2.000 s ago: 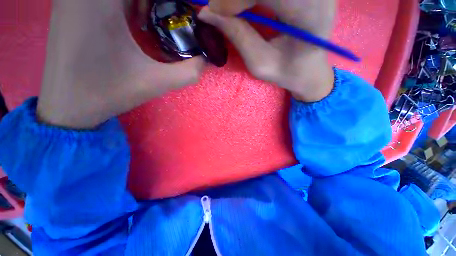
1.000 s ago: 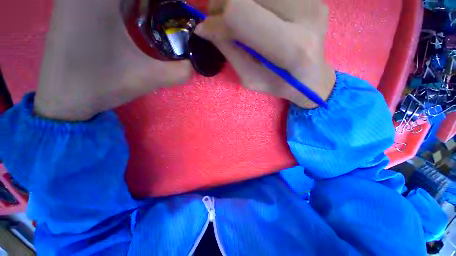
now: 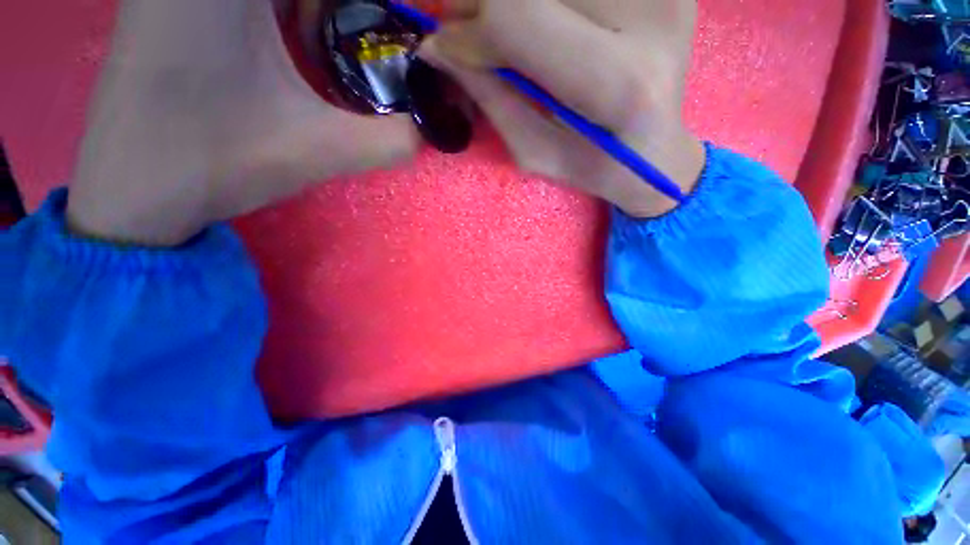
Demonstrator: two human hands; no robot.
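A round glossy black watch case (image 3: 343,66) lies open near the top edge, with a silver battery (image 3: 388,81) with a yellow edge inside. A dark round cover (image 3: 438,112) sits against its right side, tilted. My left hand (image 3: 239,112) holds the case from the left, thumb along its lower rim; its fingers are cut off by the top edge. My right hand (image 3: 580,91) grips a thin blue stick (image 3: 596,133), its tip at the case's upper right. The right fingertips are beside the cover.
A red foam mat (image 3: 425,287) lies under both hands, with a raised rim on the right. Beyond it, a red bin (image 3: 864,303) holds a heap of binder clips (image 3: 915,160). Part of a red tray (image 3: 23,410) shows at the lower left.
The blue stick has swung from a flatter angle to a steeper one, its rear end now at my right wrist. The case and cover have shifted slightly in my hands.
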